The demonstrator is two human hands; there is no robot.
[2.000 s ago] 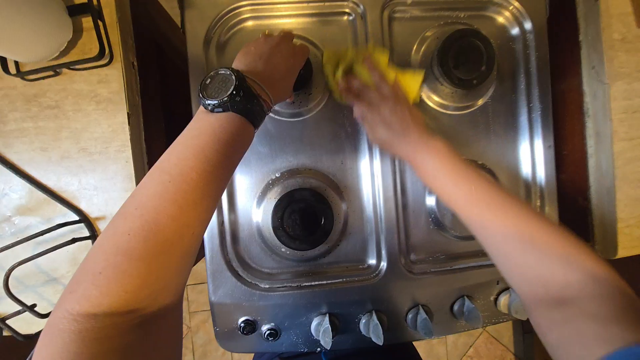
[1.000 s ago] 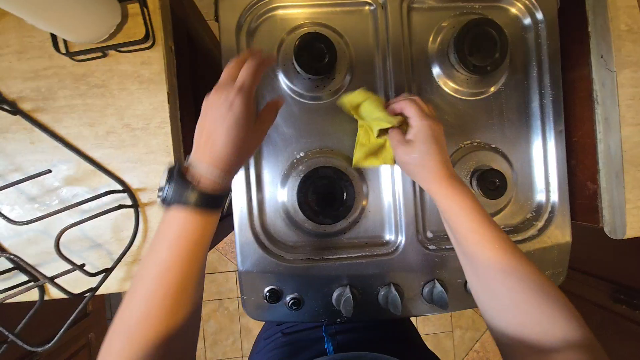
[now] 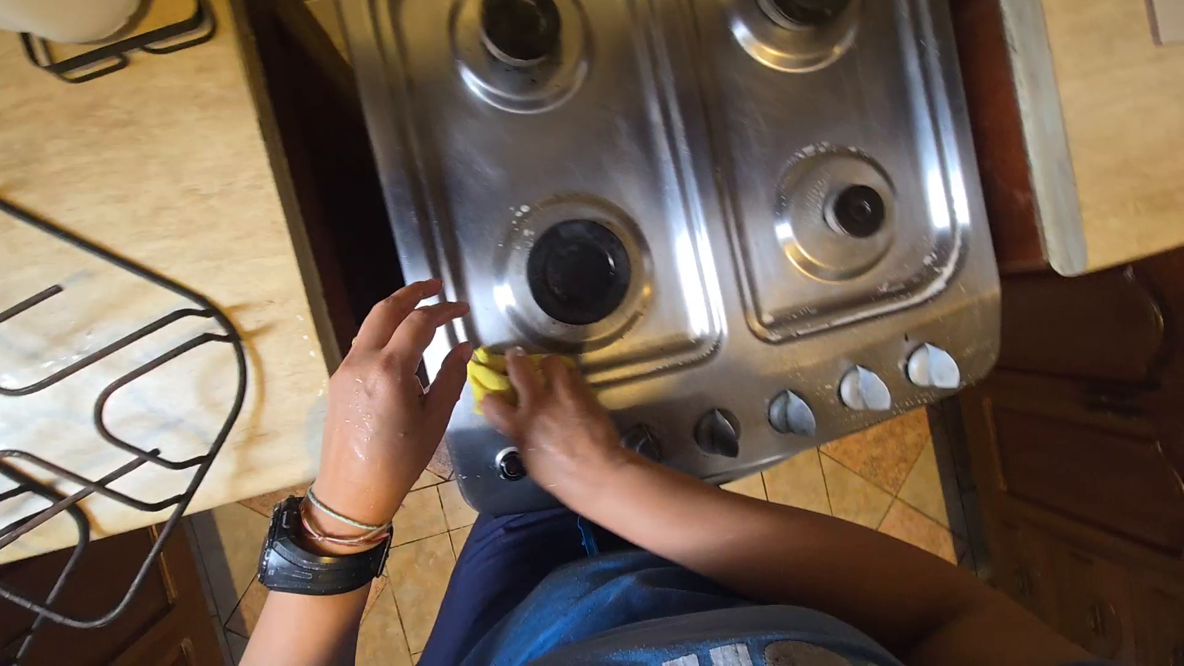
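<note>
My right hand (image 3: 560, 421) presses a yellow cloth (image 3: 490, 377) onto the front left corner of the stainless steel gas stovetop (image 3: 647, 277). The cloth is partly hidden under my fingers, just in front of the front left burner (image 3: 579, 271). Wet and with fingers apart, my left hand (image 3: 384, 398) holds nothing and hovers at the stove's left edge. A black watch and thin bracelets circle that wrist. White droplets or residue dot the steel around the front burners. Control knobs (image 3: 792, 413) line the front edge, and my right forearm passes in front of it.
On the left countertop (image 3: 157, 185) lies a black wire pan grate (image 3: 236, 370); a white vessel (image 3: 74, 14) rests on another wire grate behind it. Dark gaps separate the stove from the counters on both sides. Wooden cabinet doors (image 3: 1091, 444) are at the lower right.
My right hand has moved with the yellow cloth from between the rear burners to the front left corner. My left hand has come back from the rear left burner to the left edge.
</note>
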